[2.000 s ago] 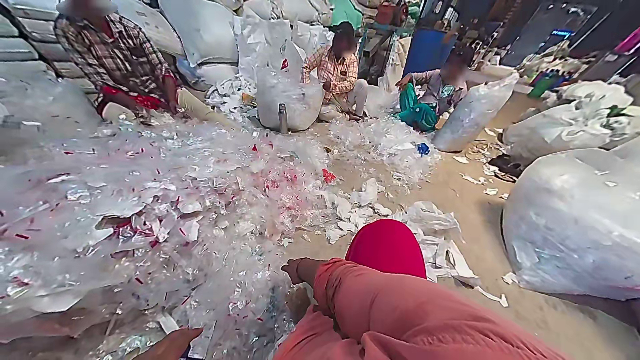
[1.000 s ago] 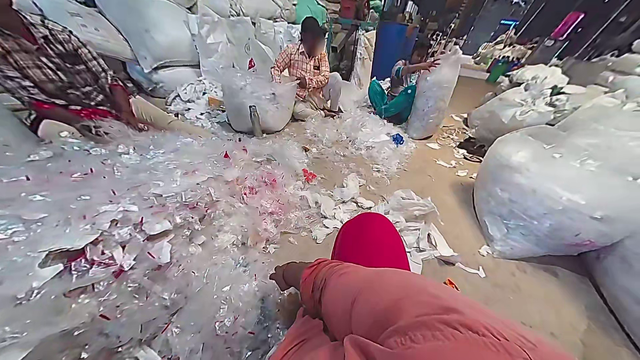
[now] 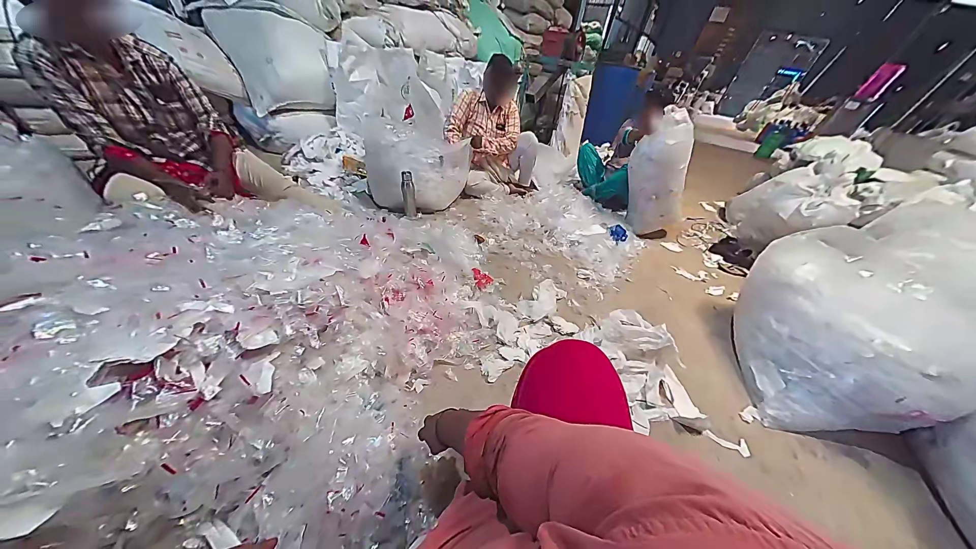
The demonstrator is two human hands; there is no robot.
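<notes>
A thin brown sliver at the bottom edge looks like part of my left hand (image 3: pixel 261 544), beside a white scrap; its fingers and any hold are hidden. My right hand is out of view. Clear and white plastic film scraps (image 3: pixel 305 305) with red bits spread in a wide heap across the left and centre. My leg in salmon-pink trousers (image 3: pixel 610 473) lies across the bottom, with a bare foot (image 3: pixel 438 431) at the edge of the heap. A rounded magenta shape (image 3: pixel 572 385) rises behind the leg. White crumpled scraps (image 3: pixel 640 351) lie beyond it.
Several people sit around the heap: one in a dark checked shirt (image 3: pixel 130 107), one in an orange checked shirt (image 3: pixel 488 126) by an open sack (image 3: pixel 415 168) and metal bottle (image 3: pixel 408 193), another behind an upright sack (image 3: pixel 662 171). Large filled bags (image 3: pixel 854 320) stand right.
The view has shifted slightly. A hand seen at the bottom left two seconds ago is almost wholly out of frame. The far right person's sack now stands more upright.
</notes>
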